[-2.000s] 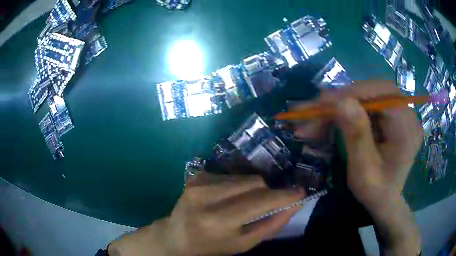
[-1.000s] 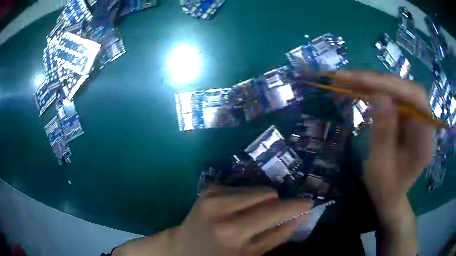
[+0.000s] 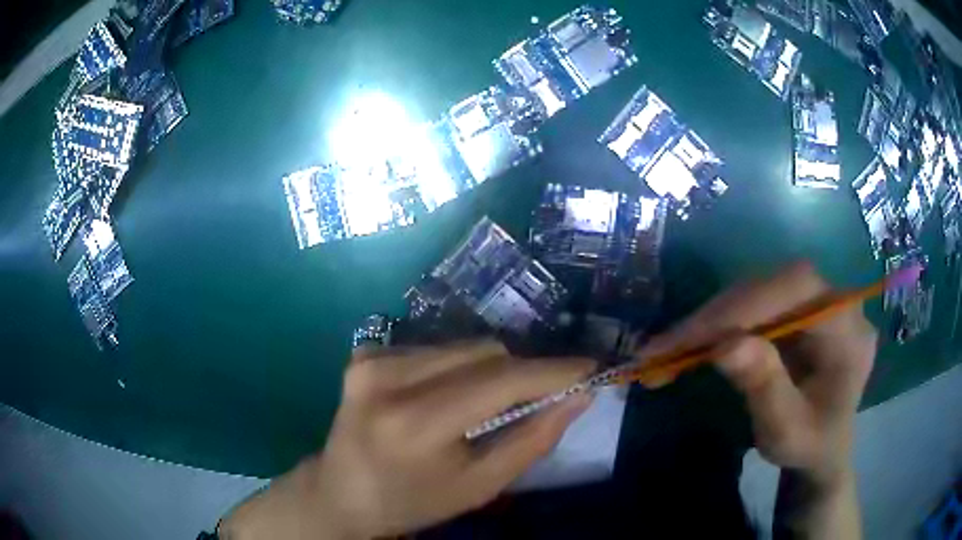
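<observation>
My left hand (image 3: 443,422) is at the bottom centre and holds a white pad (image 3: 585,448) with a dotted upper edge. My right hand (image 3: 775,353) holds orange tweezers (image 3: 796,320) with a pink end. The tweezer tip meets the dotted edge of the pad near my left fingertips; whether it grips anything there is too small to tell. Just beyond my hands lie small blue-and-silver circuit boards (image 3: 496,274), partly overlapping. A single board (image 3: 662,153) lies tilted beyond them, right of centre.
A slanting row of boards (image 3: 485,137) lies on the green mat (image 3: 211,359) beside strong lamp glare. Board piles lie at the far left (image 3: 100,132) and the right (image 3: 928,169). More boards (image 3: 815,137) lie between the row and the right pile.
My right hand has come down from above the row of boards, bringing the tweezer tip to the pad's edge. The boards by the row's right end are now uncovered. The camera view has shifted.
</observation>
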